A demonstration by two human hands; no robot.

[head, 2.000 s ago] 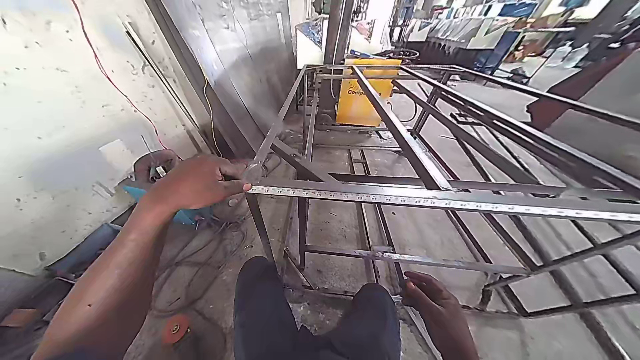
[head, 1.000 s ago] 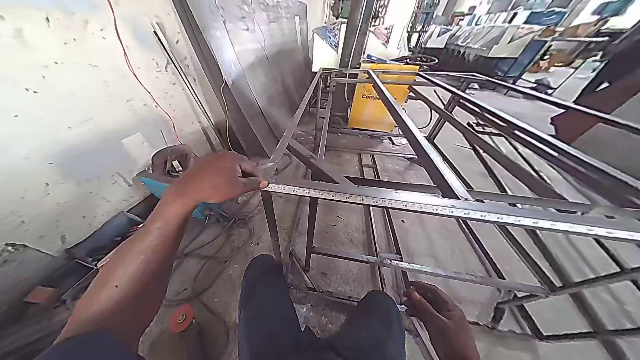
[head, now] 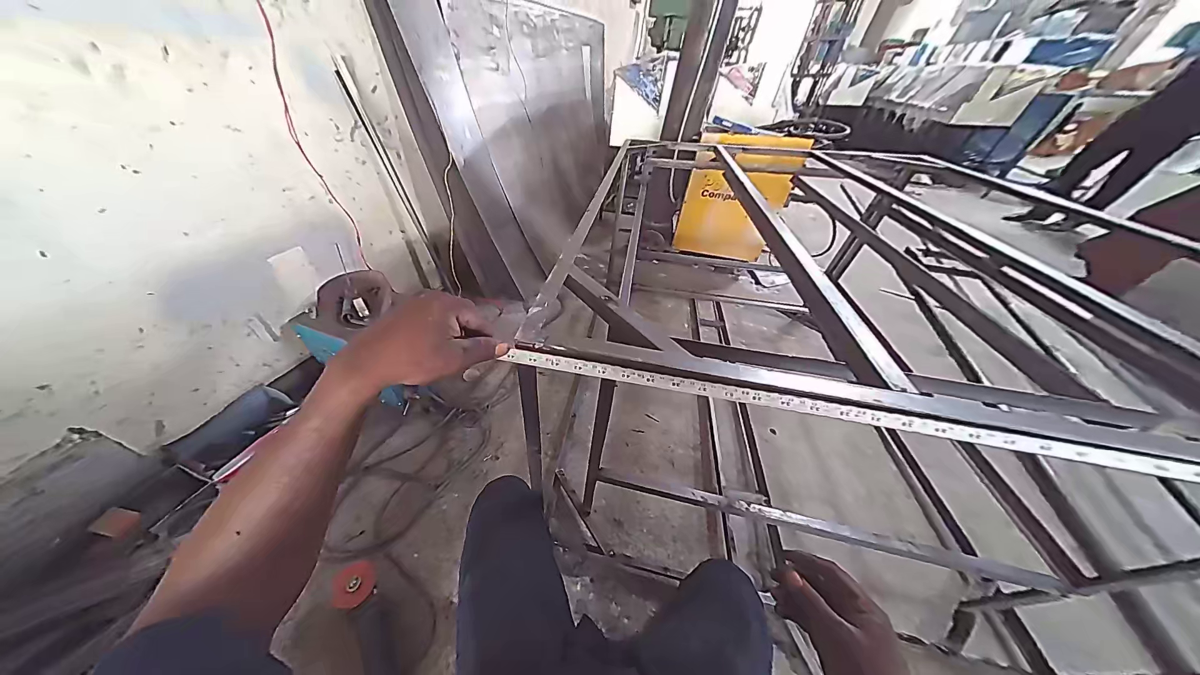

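My left hand (head: 436, 339) holds the end of a measuring tape (head: 750, 398) with thumb and fingers at the near left corner of a welded steel frame (head: 797, 375). The tape's marked blade lies along the frame's near top bar and runs out of view at the right. Low at the right of my knees, my right hand (head: 834, 609) hangs with its fingers curled near a thin metal bar (head: 797, 637); whether it grips the bar cannot be told.
An angle grinder with an orange disc (head: 354, 583) lies on the floor beside cables (head: 394, 497). A teal machine (head: 319, 342) stands by the wall. Behind the frame are a yellow machine (head: 736, 202) and leaning sheet metal (head: 525, 112). A person's dark-clothed legs (head: 1116, 141) show at the far right.
My left hand stays at the frame's corner with the tape. My right hand remains low beside my knee. A person's legs have come into view at the far right.
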